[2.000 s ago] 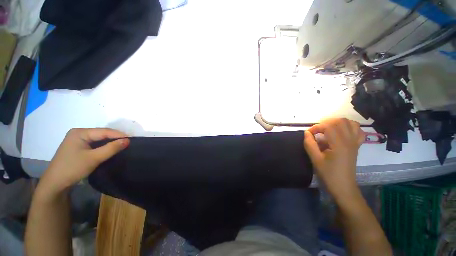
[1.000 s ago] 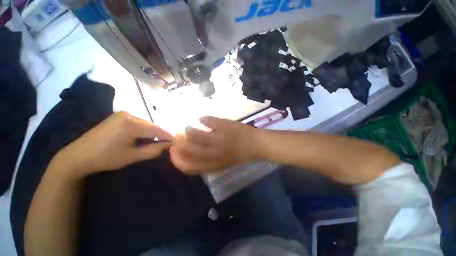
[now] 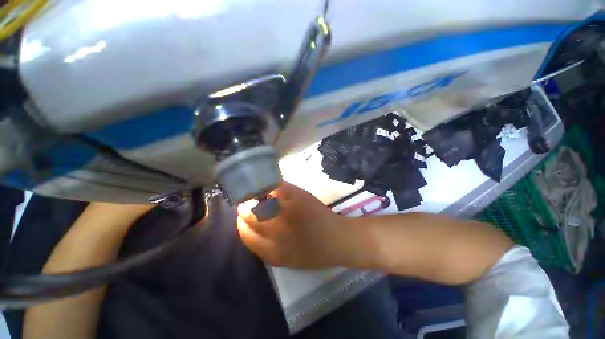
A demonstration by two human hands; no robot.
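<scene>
The white lockstitch machine [image 3: 371,79] with a blue stripe and "JACK" lettering fills the top, its lit needle area low at centre. My right hand [image 3: 292,228] is beside the needle area, fingertips bent at the edge of the black cloth [image 3: 192,278]. A small dark piece shows by these fingers; the machine head partly hides their grip. The cloth hangs over the table's front edge. My left forearm shows at lower left, but the machine head hides my left hand. Small black labels [image 3: 378,155] with white marks are piled right of my right hand.
Pink-handled snips [image 3: 365,206] lie between my right hand and the label pile. More black pieces [image 3: 464,139] lie further right. A green basket [image 3: 521,212] with pale cloth stands beyond the table's right edge. A dark cable crosses at lower left.
The cloth was first stretched between both hands, then pinched with the hands close together near the needle. The view has since moved in over the machine head, which now covers my left hand.
</scene>
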